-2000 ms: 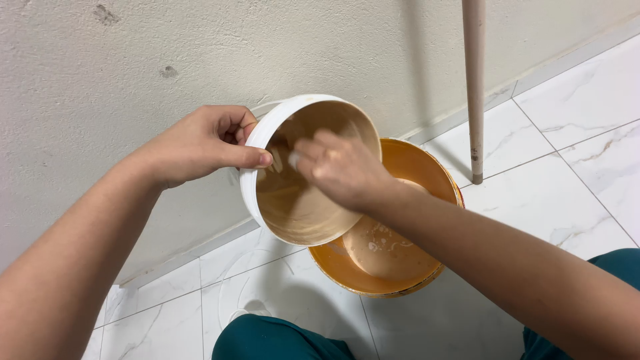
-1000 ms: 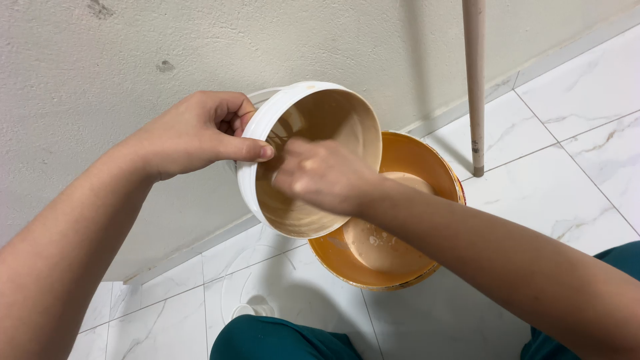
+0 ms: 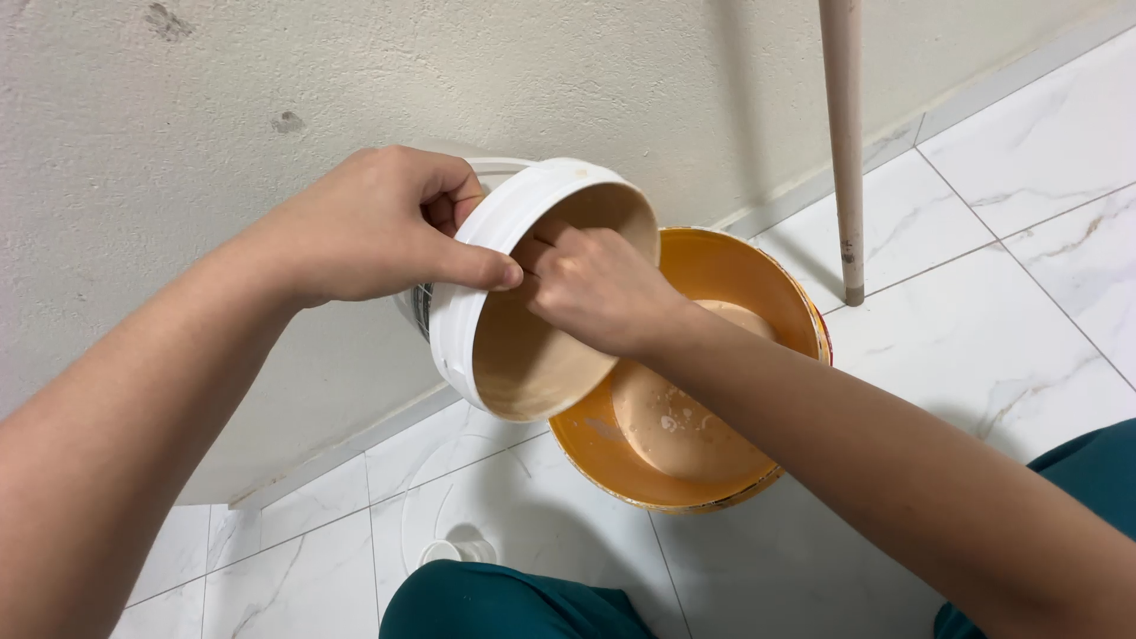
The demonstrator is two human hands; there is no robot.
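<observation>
My left hand (image 3: 399, 226) grips the rim of a white plastic bucket (image 3: 457, 333), thumb on the rim near its inside and fingers on the outer side. The bucket is tilted, its mouth facing down to the right over an orange bucket (image 3: 577, 444) on the floor. A beige coating covers the white bucket's inner wall. My right hand (image 3: 595, 284) is inside the white bucket, its fingers bent; the fingertips are hidden, so whether they hold anything cannot be seen. Pale beige liquid (image 3: 683, 426) with small bubbles or bits lies in the orange bucket.
A textured wall (image 3: 222, 195) rises behind the buckets. To the right, a pole (image 3: 845, 160) stands with its lower end on the marble-patterned floor tiles (image 3: 1012, 328). A small translucent cup (image 3: 460, 550) and a clear round item lie near my knee (image 3: 506, 603), at the lower left.
My right hand has moved about inside the white bucket, blurred in the earlier frames. My left hand keeps its hold on the rim, and the bucket stays tilted over the orange one.
</observation>
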